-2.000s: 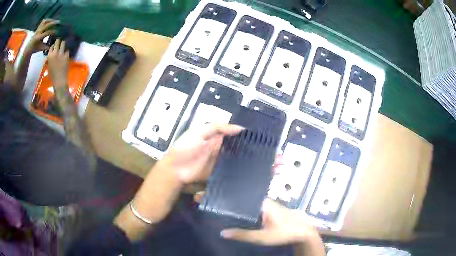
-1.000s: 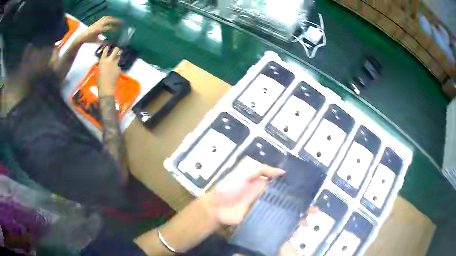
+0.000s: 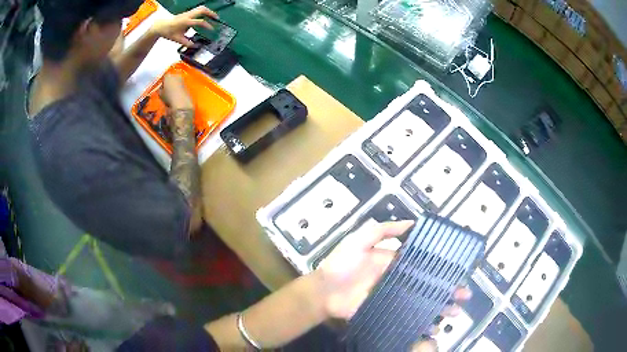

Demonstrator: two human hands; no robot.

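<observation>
My left hand [image 3: 357, 271], with a band on its wrist, grips a ribbed stack of black frames [image 3: 419, 282] from its left side. The stack is tilted, its layered edges facing up, over the near part of a white blister tray [image 3: 269, 214]. Fingertips show at the stack's right edge and near the bottom of the picture; I cannot tell which hand they belong to. The rest of my right hand is hidden or cut off. Black frames [image 3: 405, 134] lie in two rows in the tray. The stack hides some of the near row.
The tray lies on tan cardboard [image 3: 302, 103]. A thick open-centred frame pile [image 3: 265, 124] lies left of it. At left a person [image 3: 110, 151] reaches into an orange tray [image 3: 218, 103] and holds a black frame. Clear plastic stacks [image 3: 426, 27] and a white corded block [image 3: 479, 66] lie beyond.
The view has swung left, so the tray sits farther right and lower. The stack has turned to show its layered edges. My right hand, plain at first, is now mostly out of sight.
</observation>
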